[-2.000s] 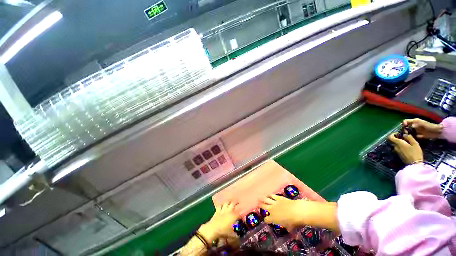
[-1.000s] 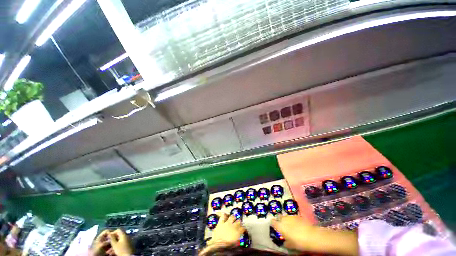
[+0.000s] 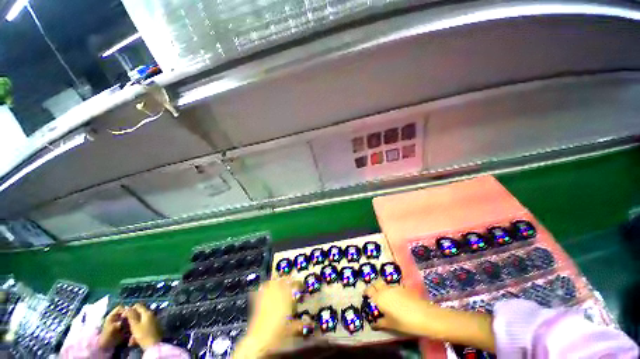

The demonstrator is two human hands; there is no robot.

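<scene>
The cream board [image 3: 344, 298] lies in front of me with rows of round black smartwatch units [image 3: 328, 320], their displays lit. My right hand [image 3: 398, 310] reaches in from the right with its fingers around a unit at the right end of the front row. My left hand [image 3: 272, 312] is blurred over the board's left edge, its fingers beside the leftmost front unit; I cannot tell whether it grips it. Right of the board, a clear blister tray [image 3: 484, 275] lies on the salmon sheet [image 3: 449, 203], with lit watches in its back row.
Dark-filled blister trays [image 3: 221, 287] stand left of the board. A neighbour's hands [image 3: 132, 326] are beyond them. A reference sheet [image 3: 386, 148] is on the back panel, and stacked clear trays [image 3: 281, 28] are on the shelf above. Green matting [image 3: 309, 219] runs along the panel.
The view has swung left from the right neighbour to the cream board. Since a second ago, more lit units show in the front row and my left hand has shifted to the board's left edge.
</scene>
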